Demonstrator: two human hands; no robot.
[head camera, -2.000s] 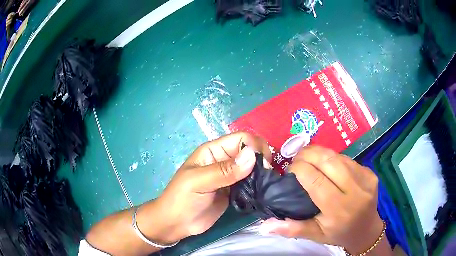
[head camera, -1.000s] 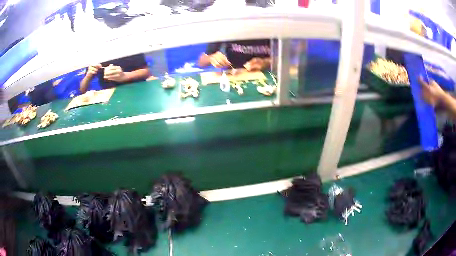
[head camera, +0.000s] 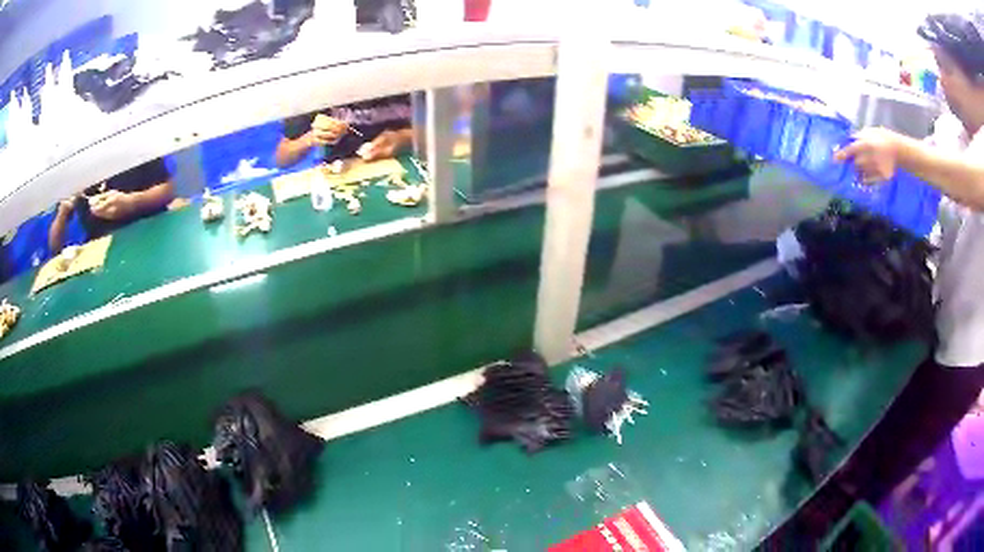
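Observation:
No hand of mine is in the picture. Nearest in front, a corner of the red packet (head camera: 620, 534) shows at the bottom edge, cut off. A black pile of hair pieces (head camera: 523, 401) lies by the white rail. Beside it is a small black pile with white swabs (head camera: 617, 408). More black hair pieces (head camera: 755, 380) lie to the right. Fuller black hair clumps (head camera: 262, 447) lie at the lower left.
A person in a light top (head camera: 960, 259) stands at the right, with a hand at a blue crate (head camera: 793, 140). A large black heap (head camera: 863, 270) lies below it. A white post (head camera: 572, 205) and rail cross the middle. Workers opposite handle beige parts (head camera: 254, 210).
The view has lifted from my hands and the red packet to the line, then swung right. My hands and the black piece have left the picture. The person at the right has come into view.

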